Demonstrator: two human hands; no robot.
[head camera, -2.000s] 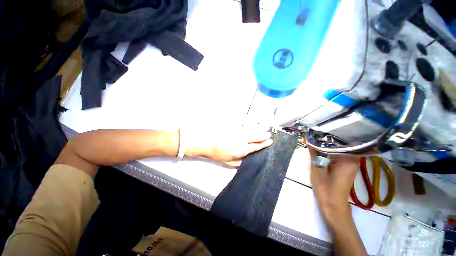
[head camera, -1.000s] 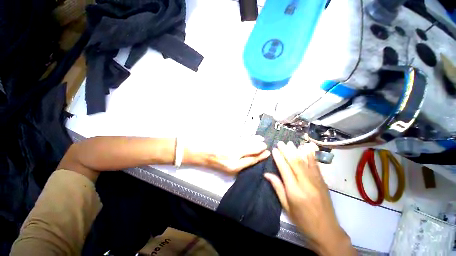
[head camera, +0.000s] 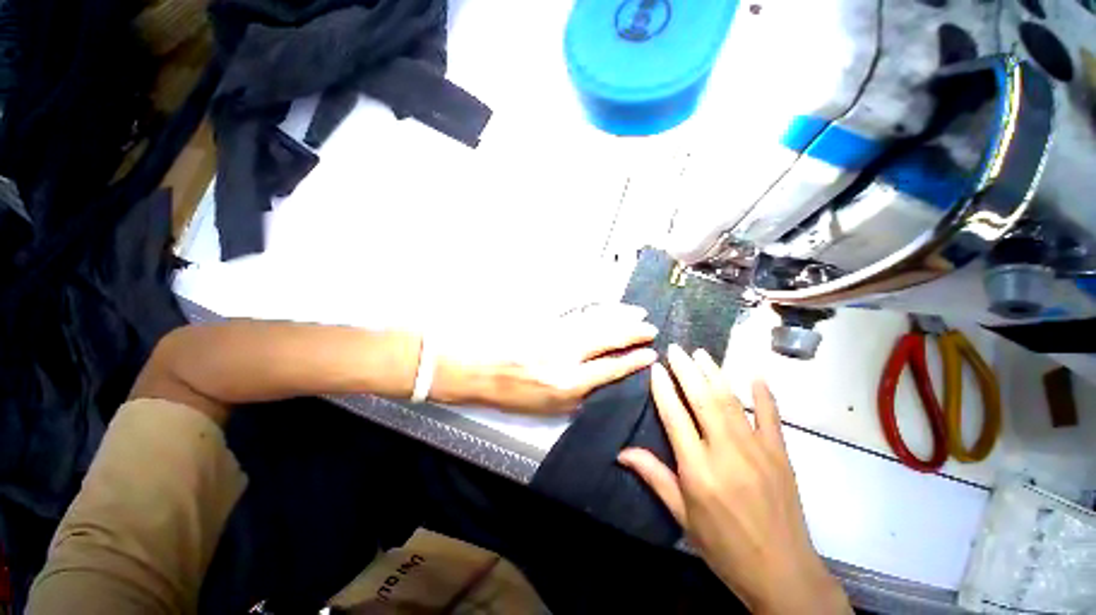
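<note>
A dark fabric strip (head camera: 619, 451) runs from under the presser foot (head camera: 721, 267) down over the table's front edge. A short end of it shows beyond the needle area. My left hand (head camera: 541, 366) lies at the strip's left side, fingertips on its edge. My right hand (head camera: 727, 475) lies flat on the strip with fingers spread, just below the needle area. The two hands' fingertips nearly meet. The white sewing machine (head camera: 829, 156) with a blue stripe stands above and to the right of the strip. The needle tip is too small to tell.
A pile of dark strips (head camera: 325, 72) lies at upper left. A blue rounded attachment (head camera: 643, 72) is at top. Red and yellow-handled scissors (head camera: 937, 396), a brown block (head camera: 1060, 396) and a clear packet (head camera: 1040, 553) are at right. Dark cloth (head camera: 90, 312) hangs at far left.
My right hand has come from beside the machine head onto the strip. The strip's end has moved out past the foot. The view has shifted, so the machine sits higher in the picture.
</note>
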